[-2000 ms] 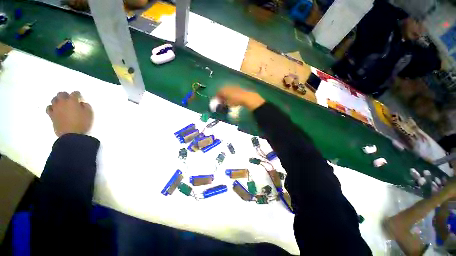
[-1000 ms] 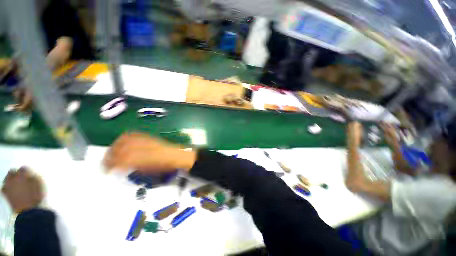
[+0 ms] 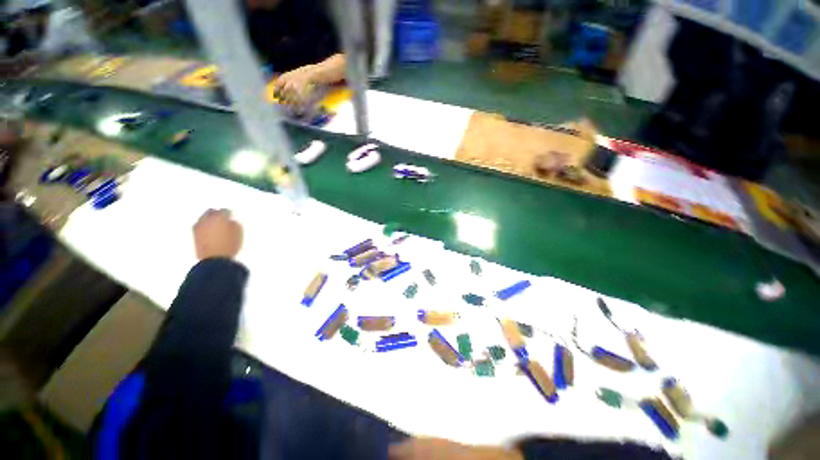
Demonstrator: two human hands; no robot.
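Note:
Several blue battery packs with tan faces (image 3: 376, 322) lie spread on the white bench, with small green circuit boards (image 3: 464, 346) among them. Thin wires show beside some. My left hand (image 3: 218, 235) rests on the bench left of the packs, touching none; it is blurred and its fingers cannot be made out. My right hand (image 3: 448, 450) is at the bottom edge below the packs, mostly cut off, so its fingers and anything in them are hidden.
The green conveyor belt (image 3: 539, 235) runs beyond the bench with white housings (image 3: 363, 159) on it. A grey upright (image 3: 247, 99) stands at the belt's near edge. Across the belt are a cardboard sheet (image 3: 512, 144) and a person's hand (image 3: 301, 83). More blue cells (image 3: 103, 191) lie far left.
My right hand has moved from over the packs to the bottom edge, uncovering more packs on the right. The view has turned; my left hand still shows at the bench's left part.

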